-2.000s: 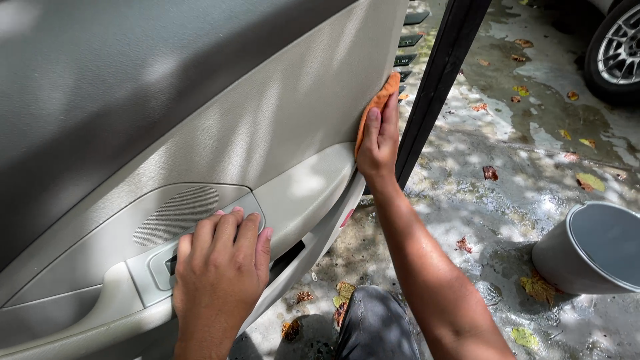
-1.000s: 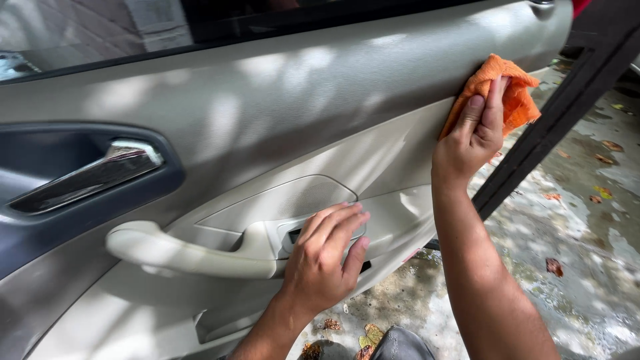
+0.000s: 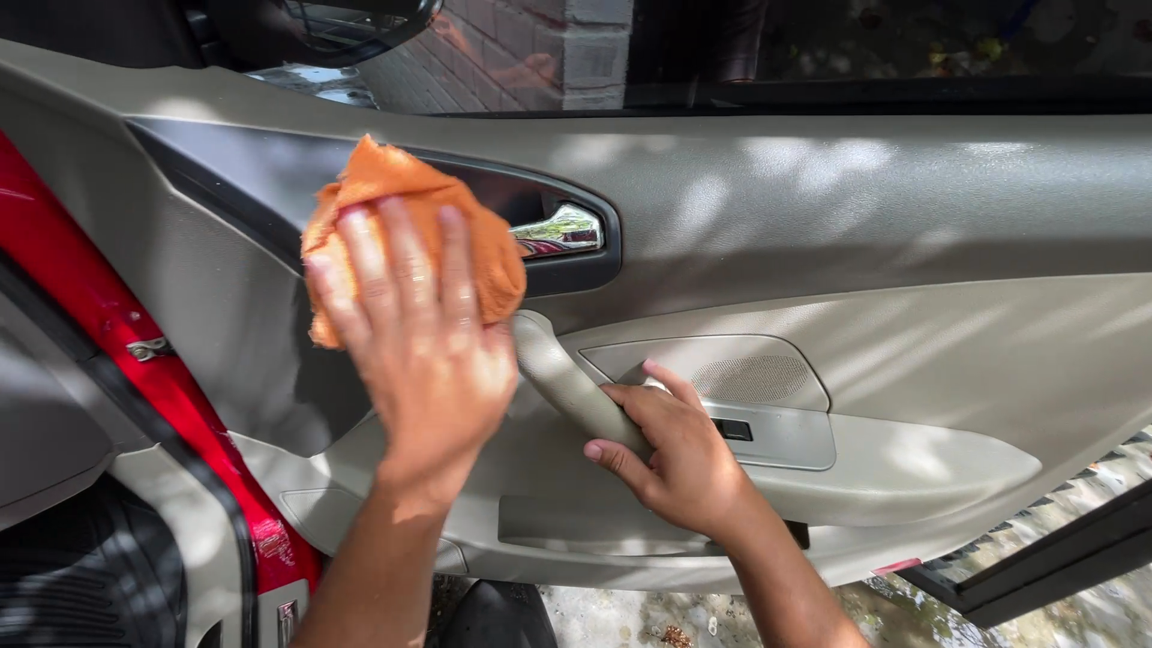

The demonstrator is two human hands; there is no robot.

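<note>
Spread over an orange cloth (image 3: 490, 256), my left hand (image 3: 418, 333) presses it against the dark trim of a car's inner door panel (image 3: 864, 207), just left of the chrome door release lever (image 3: 571, 229). Its fingers lie on the cloth, which hides the trim behind it. Lower and to the right, my right hand (image 3: 675, 450) grips the beige door pull handle (image 3: 562, 373), thumb in front and fingers around its lower part. Beside that hand are a black window switch (image 3: 733, 429) and a perforated speaker grille (image 3: 756, 378).
The red door frame (image 3: 171, 387) and a black floor mat (image 3: 81, 558) lie at the left. A side mirror (image 3: 324, 27) shows through the window glass at the top. Below the door are a door pocket (image 3: 594, 526) and wet ground (image 3: 621, 616); a dark bar (image 3: 1062, 558) stands at right.
The orange cloth has passed from my right hand to my left. My right hand has come down onto the pull handle. The view has swung toward the door's hinge side.
</note>
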